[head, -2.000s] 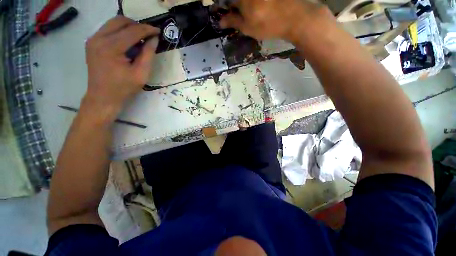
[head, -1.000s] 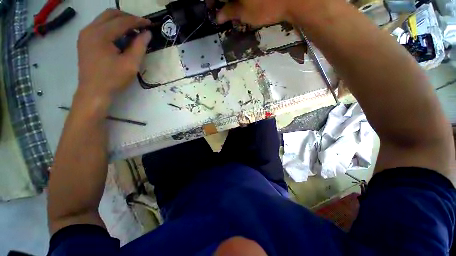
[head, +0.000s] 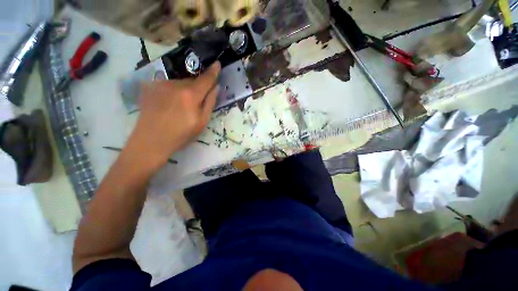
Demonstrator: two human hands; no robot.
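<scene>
My left hand (head: 176,111) lies over the machine bed, its fingertips at the front edge of the dark bed opening. What is under its fingers is hidden. Two round shiny hooks show in the opening, one at the left (head: 193,61) and one at the right (head: 238,41). The silver plate (head: 234,82) in front is partly covered by the hand. My right arm is at the lower right edge; a dark, blurred shape there (head: 446,258) seems to be my right hand, and its grip cannot be made out.
The cream machine head (head: 142,20) overhangs the bed. Red-and-black pliers (head: 85,61) lie at upper left beside checked cloth (head: 71,133). A long thin rod (head: 369,74) and a red-handled tool (head: 395,54) lie right of the bed. Crumpled white paper (head: 426,170) is below the table edge.
My left hand has moved right over the plates; the dark piece between its fingers no longer shows. My right hand has left the bed for the lower right. The machine head has come into view.
</scene>
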